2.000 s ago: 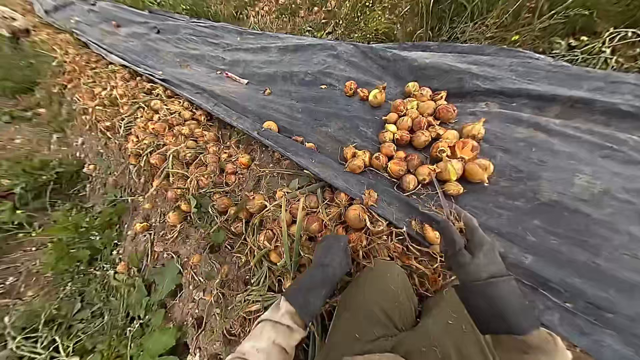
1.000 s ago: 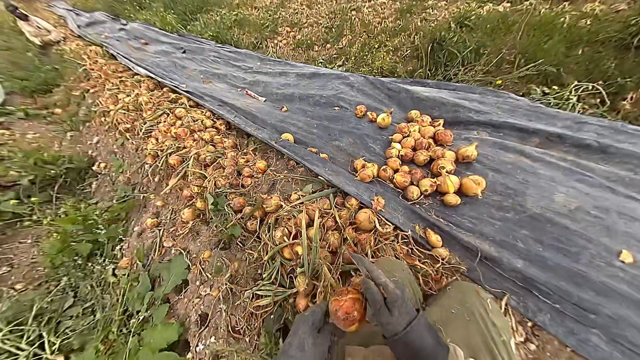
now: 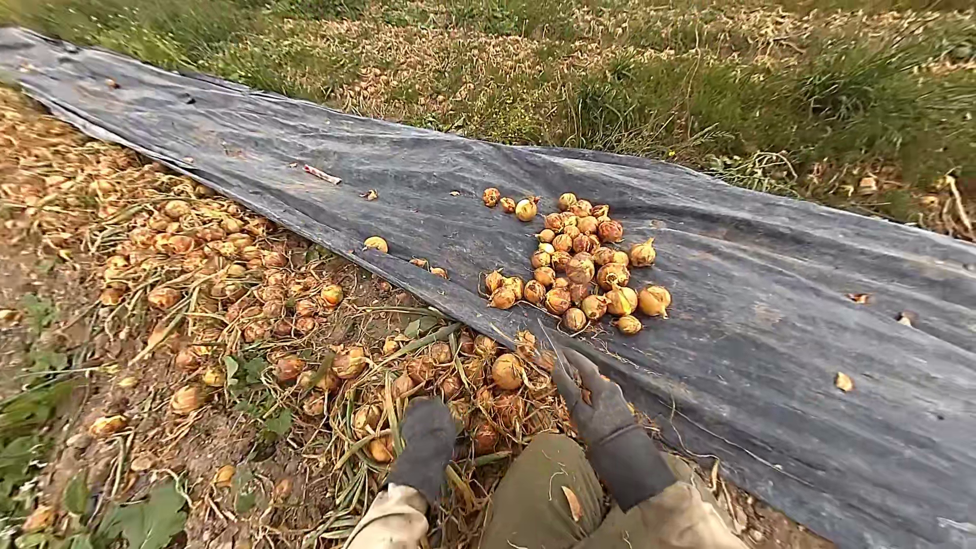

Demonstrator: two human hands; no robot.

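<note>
My left hand (image 3: 427, 442), in a dark grey glove, reaches down to the heap of onions (image 3: 507, 371) with dry leaves in front of my knees. Its fingertips are hidden, so a hold on anything cannot be made out. In a matching glove, my right hand (image 3: 595, 396) grips a cutting tool whose thin, pointed metal blade (image 3: 555, 349) sticks out toward the dark fabric sheet (image 3: 762, 343). Bits of orange show between that hand's fingers. Beyond the blade, a pile of trimmed onions (image 3: 579, 267) lies on the sheet.
A long row of onions (image 3: 179, 244) with dry tops runs along the sheet's near side to the upper left. Green leafy weeds (image 3: 145, 515) grow at lower left, and grass (image 3: 610, 114) borders the far side. Onion scraps (image 3: 843, 381) lie on the sheet.
One second ago both hands were together over my lap, around a large reddish onion. They are now apart, the left over the heap and the right by the sheet's edge; that onion is no longer between them.
</note>
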